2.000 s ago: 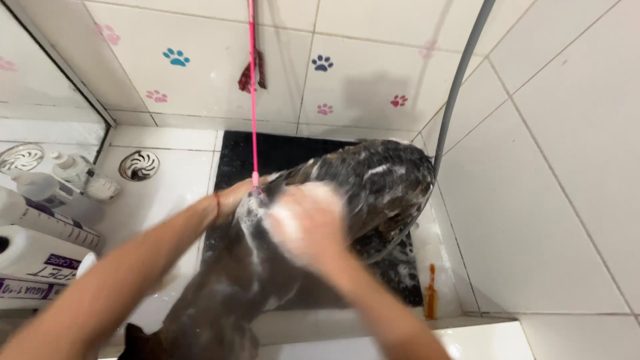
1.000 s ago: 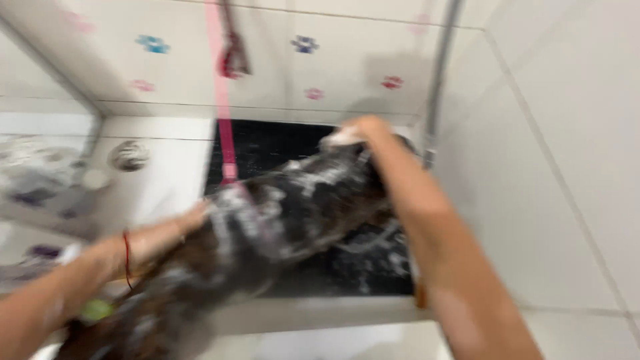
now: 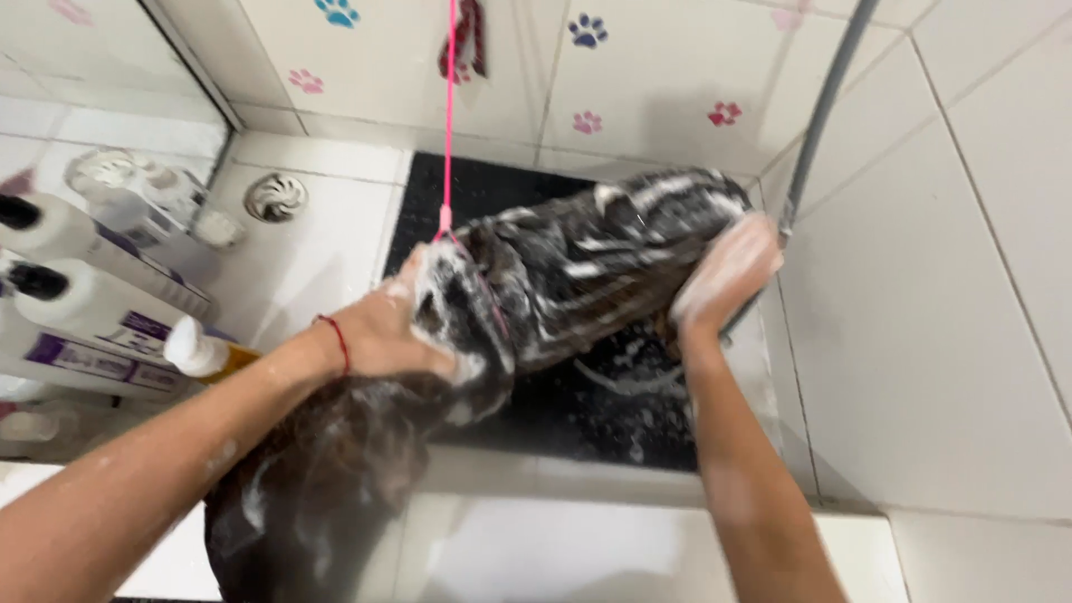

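Observation:
A wet, dark-coated dog [image 3: 586, 260] covered in white lather stands over a black mat [image 3: 544, 419] in a tiled tub. Its head end hangs toward the lower left. My left hand [image 3: 394, 331], with a red string at the wrist, spreads around the lathered neck or shoulders, thumb apart from the fingers. A pink cord [image 3: 450, 117] runs down from above to a loop around the dog beside that hand. My right hand [image 3: 729, 268], soapy and slightly blurred, lies against the dog's rear end at the right; its fingertips are partly hidden.
Large white bottles [image 3: 100, 310] with black caps and a white-topped amber bottle [image 3: 205, 352] stand at the left. Behind them is a round metal drain [image 3: 276, 198]. A grey hose [image 3: 825, 109] hangs near the right wall. The tub's front ledge [image 3: 586, 544] runs across the bottom.
My right hand has gone from the middle of the dog's back, over the top of its rear, to the rear's right side. My left hand remains near the neck. The amber bottle now shows at left.

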